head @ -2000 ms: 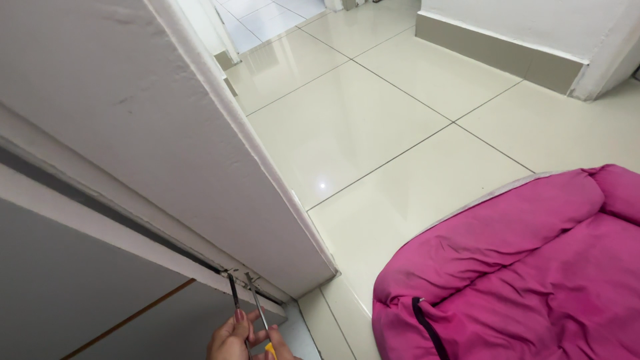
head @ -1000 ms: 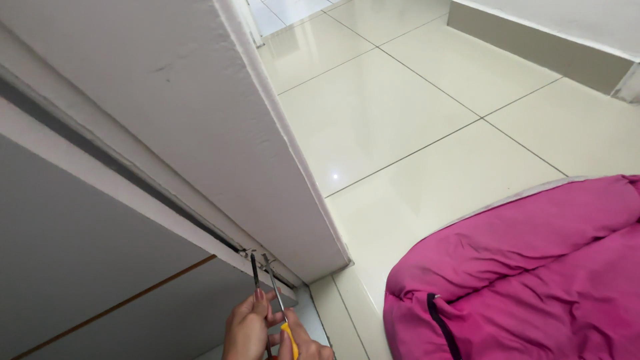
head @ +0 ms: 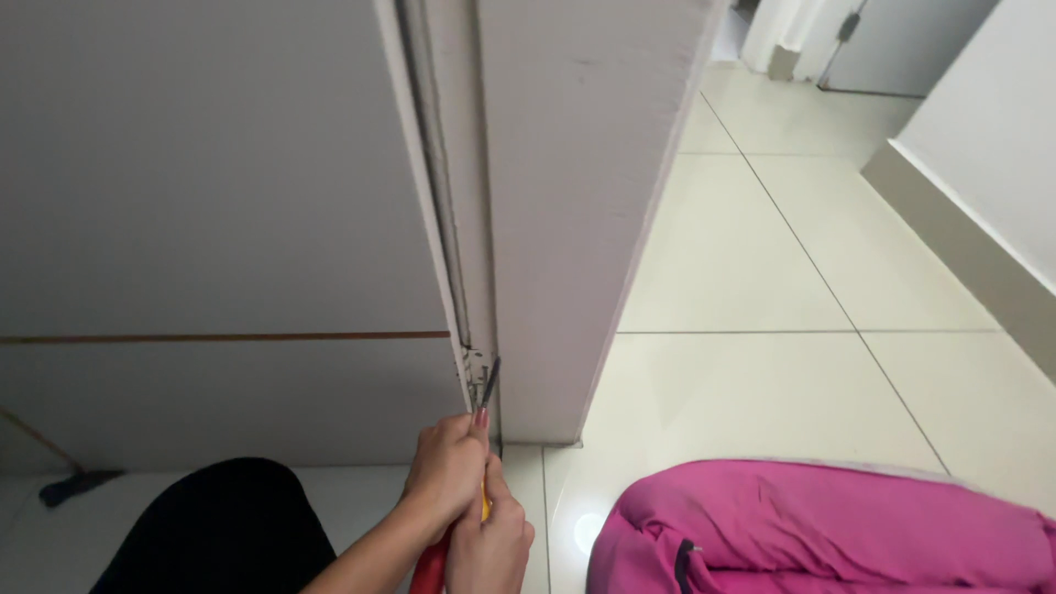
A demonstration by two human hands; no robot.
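At the low end of the gap between the grey door (head: 231, 396) and its pale frame (head: 561, 247) is a worn hinge area (head: 477, 367) with chipped paint. My left hand (head: 450, 462) is closed there around a thin tool with a dark shaft (head: 492, 381), whose tip reaches the frame edge. Just below and to the right, my right hand (head: 495, 536) grips a yellow handle (head: 485, 502), probably a screwdriver's; its shaft is hidden by the fingers. A red handle (head: 429, 568) shows under my left wrist, beside the right hand; which tool it belongs to is unclear.
A padded pink fabric item (head: 808, 528) lies on the tiled floor at the lower right. My knee in black cloth (head: 223, 528) is at the lower left, near a broom-like object (head: 78, 487). A wall with a beige skirting (head: 949, 223) runs along the right.
The view has turned, so the door edge stands nearly upright. Both hands remain low at the door edge, now closer together. The metal shaft visible earlier by the yellow handle is now covered.
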